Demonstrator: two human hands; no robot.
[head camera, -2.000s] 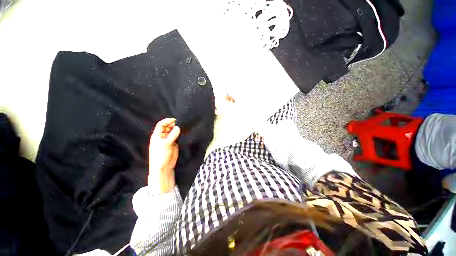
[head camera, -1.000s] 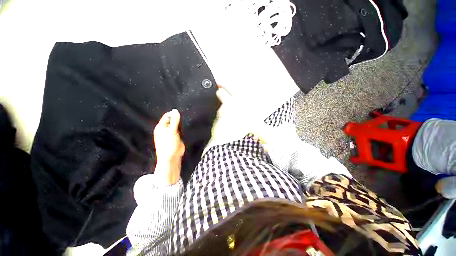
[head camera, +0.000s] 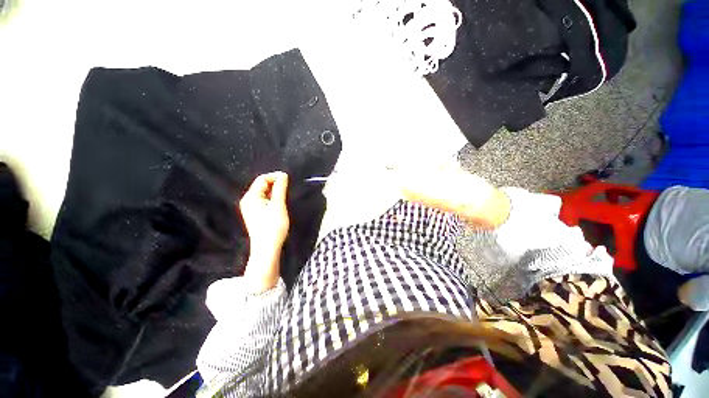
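Observation:
A black garment (head camera: 179, 186) lies spread on the pale table, with two round buttons near its right edge. My left hand (head camera: 264, 214) is on it, thumb and fingers pinched together on the cloth. A short piece of white cord (head camera: 317, 179) shows at the garment's right edge, to the right of my left hand. My right hand (head camera: 443, 194) is over the apron's top edge; its fingers wash out against the bright table, so its grip cannot be told.
A tangle of white cord (head camera: 427, 35) lies at the top, beside another black garment (head camera: 497, 85) with cord trailing at the table's right edge. A red stool (head camera: 610, 214) and a person's grey-clothed limb (head camera: 680, 229) are at the right. Dark cloth (head camera: 19, 295) lies far left.
My right hand and forearm have moved right, away from the garment's edge. The white cord piece now shows between the hands. My left hand has stayed nearly in place.

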